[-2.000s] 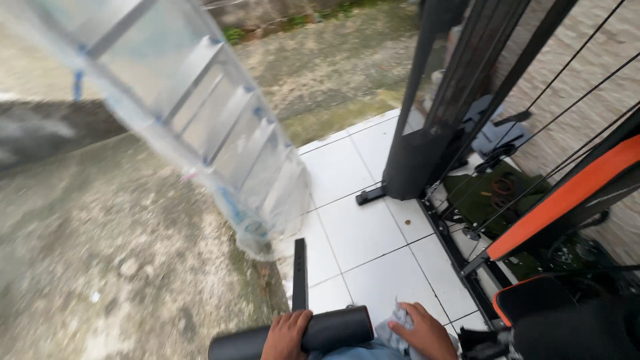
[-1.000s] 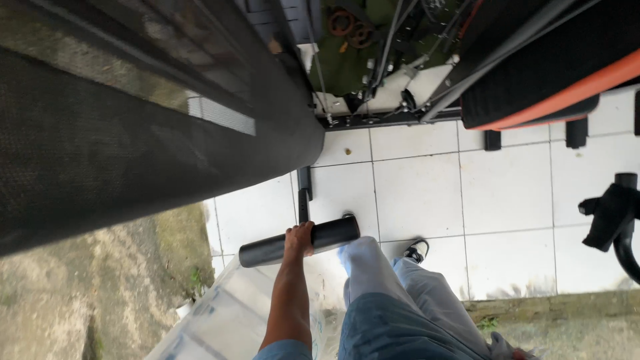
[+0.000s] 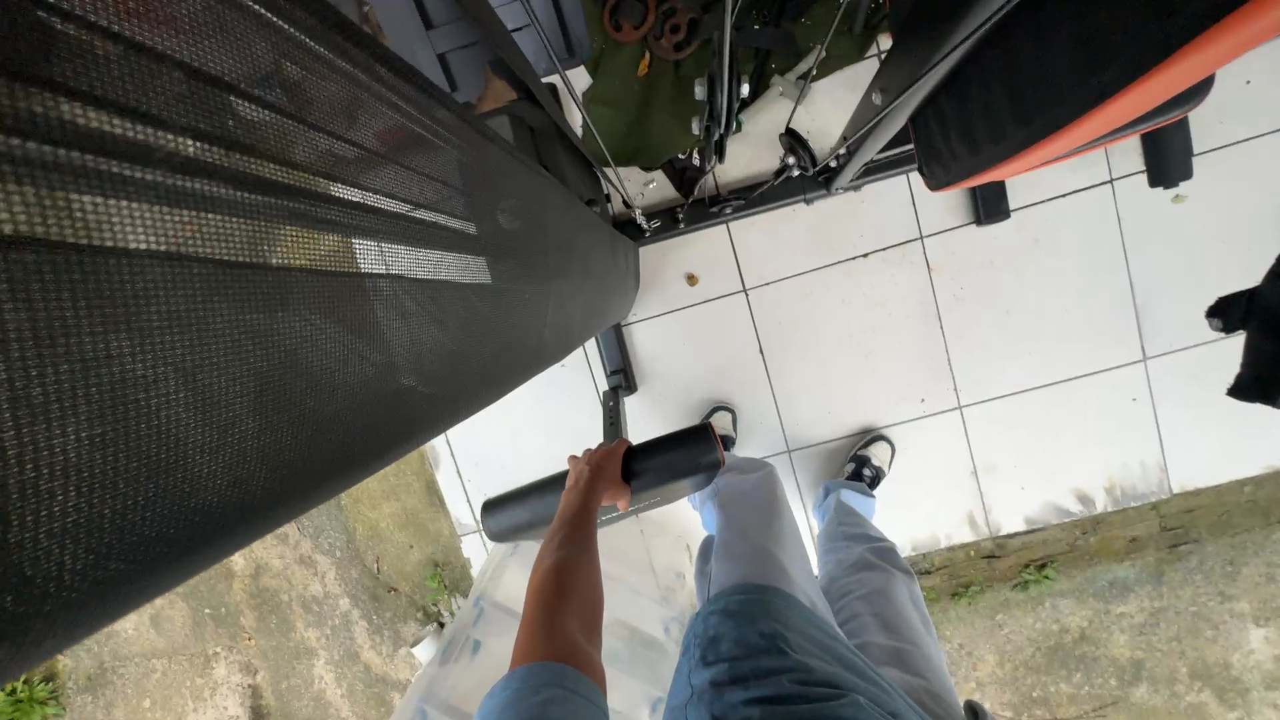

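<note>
My left hand (image 3: 598, 474) grips the middle of a black padded roller (image 3: 675, 466), which has an orange-red edge at its right end and pale writing on its side. A dark metal bar with holes (image 3: 613, 415) runs from behind the roller toward the foot of the gym machine's frame (image 3: 615, 360). The roller lies at a slant in front of my legs, its right end close to my knee. My right hand is out of view.
Black mesh (image 3: 300, 330) covers the machine's left side. A black and orange padded seat (image 3: 1060, 90), cables and a green cloth (image 3: 640, 110) are at the top. White tiles (image 3: 850, 330) border rough concrete (image 3: 1120, 610). Plastic-wrapped shelving (image 3: 540, 620) stands below the roller.
The view has swung round strongly. My right hand, on a light cloth near the roller's end two seconds ago, has left the view. My left hand stays on the roller.
</note>
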